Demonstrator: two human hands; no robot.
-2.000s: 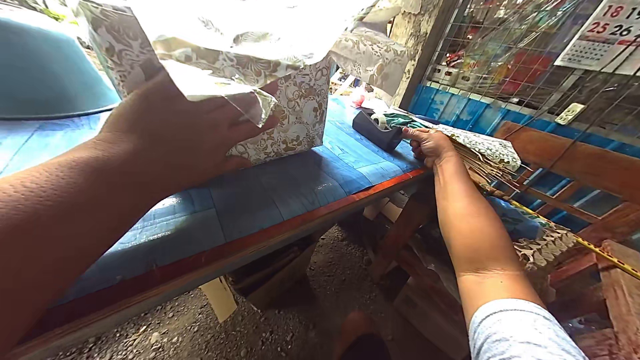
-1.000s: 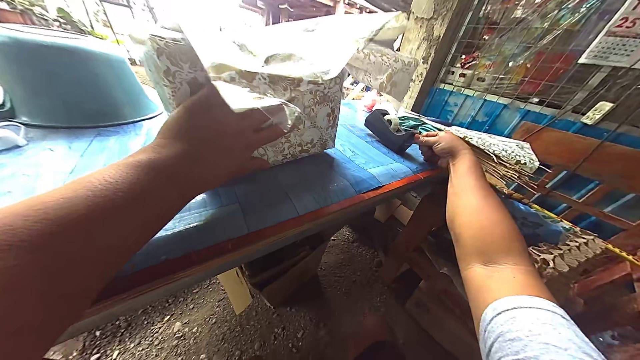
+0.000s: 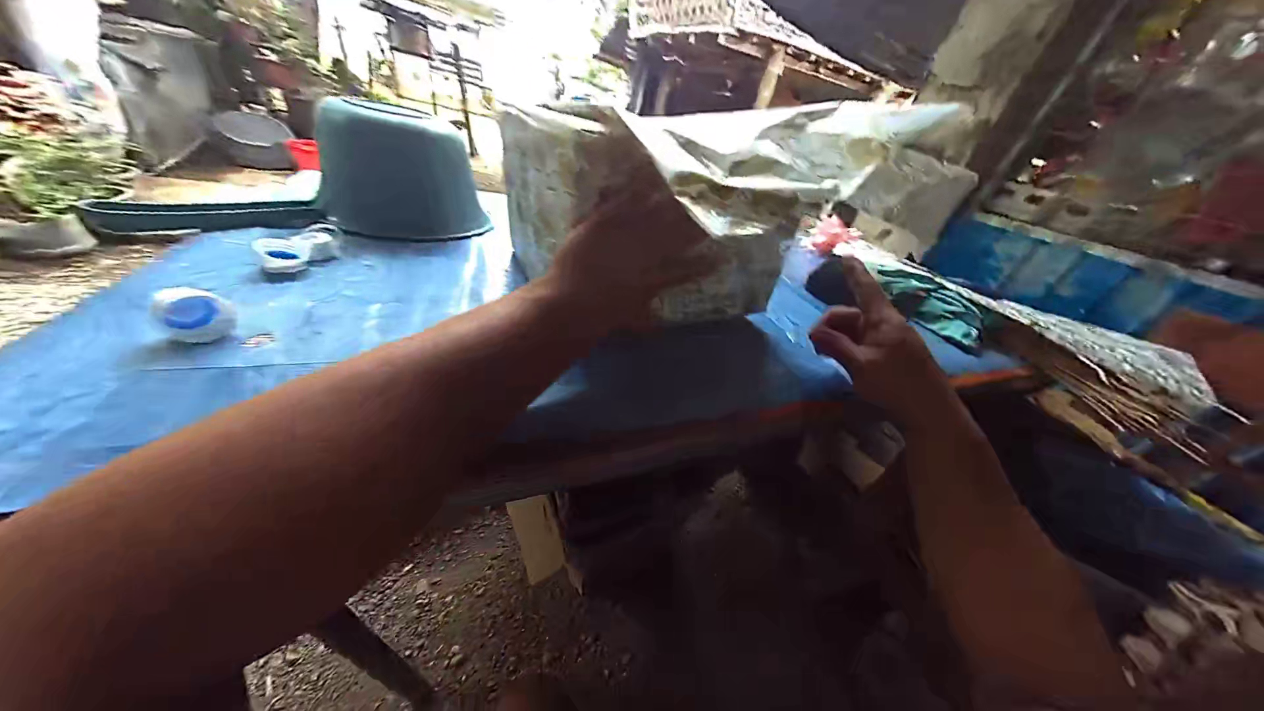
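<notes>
A box covered in patterned wrapping paper [image 3: 543, 188] stands on the blue-covered table [image 3: 395, 306], with loose, shiny wrap folded over its top. My left hand [image 3: 632, 247] lies against the near side of the box, fingers spread, pressing on the paper. To the right of the box, my right hand [image 3: 869, 341] is raised over the table edge with its fingers partly bent. Just behind that hand is a dark object [image 3: 829, 281], partly hidden and blurred, beside a green cloth-like item [image 3: 938, 306]. Whether the right fingers hold a small piece of something cannot be told.
An upturned teal basin [image 3: 395, 173] is at the table's back left, near small clear containers [image 3: 281, 255] and a clear roll with a blue core [image 3: 193, 314]. A bundle of thin sticks [image 3: 1116, 385] lies at the right, before a blue wall [image 3: 1027, 262]. Gravel ground shows below.
My right hand has come away from the dark tape dispenser-like object and moved toward the box. My left hand stays on the box. The view has swung left and up.
</notes>
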